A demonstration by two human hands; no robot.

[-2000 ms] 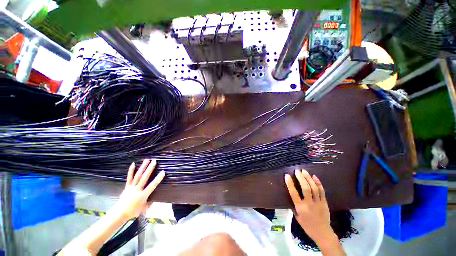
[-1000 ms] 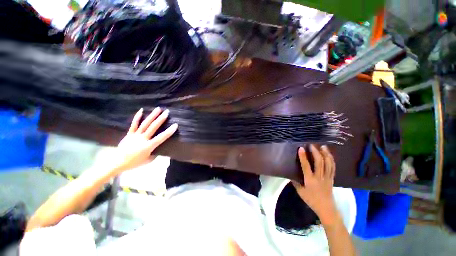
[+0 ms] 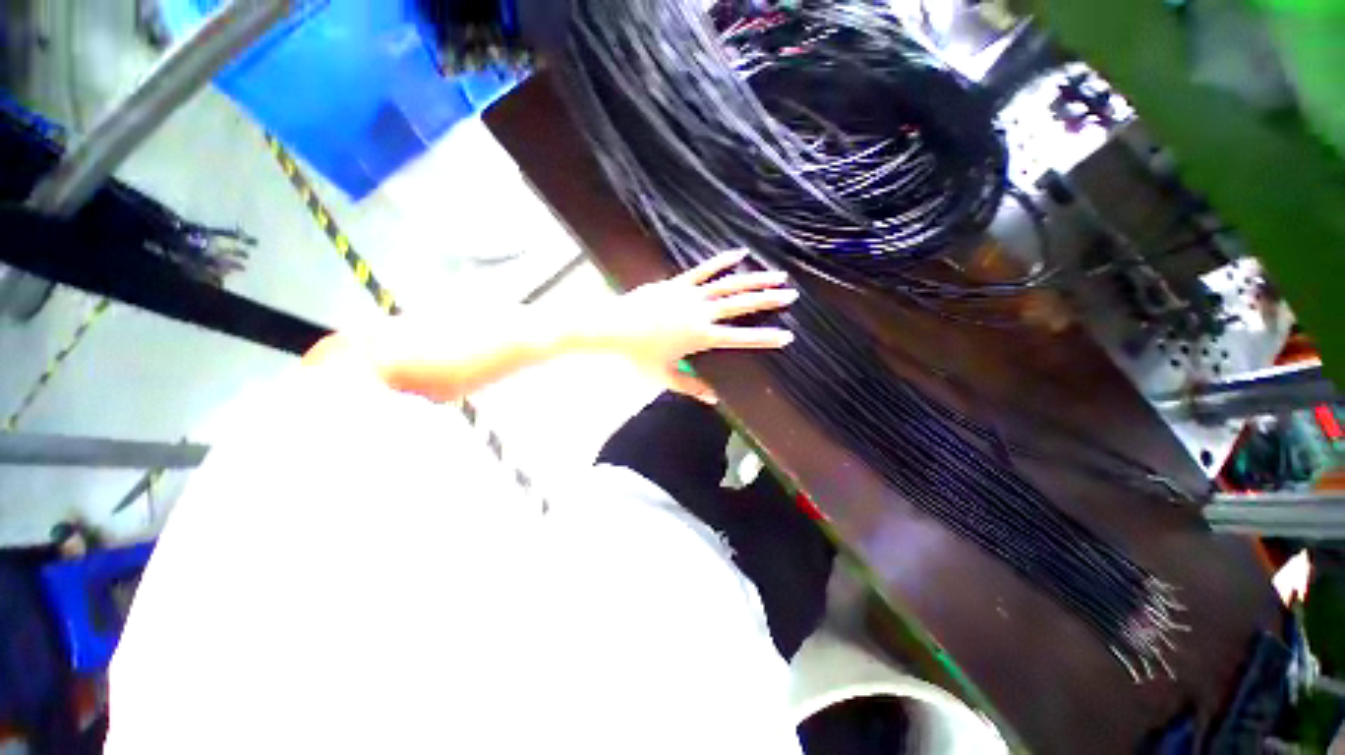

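A flat bundle of black cables (image 3: pixel 959 469) lies slantwise across the dark brown bench (image 3: pixel 885 553). Its pale, fanned wire ends (image 3: pixel 1158 627) are at the lower right. My left hand (image 3: pixel 705 322) lies with fingers spread on the near edge of the bundle, touching the cables, palm down. A round heap of coiled cables (image 3: pixel 885 162) lies beyond it, at the upper middle. My right hand is not in view.
The perforated silver plate (image 3: pixel 1084 126) and a metal profile arm (image 3: pixel 1276 513) are at the right, under the green machine body (image 3: pixel 1224 162). A white bucket (image 3: pixel 915 693) is below the bench edge. A blue bin (image 3: pixel 332 96) and grey tubes (image 3: pixel 148 111) are at the left.
The view has swung left and tilted, so the bench now runs diagonally. My right hand has gone out of view. My left hand stays on the cable bundle.
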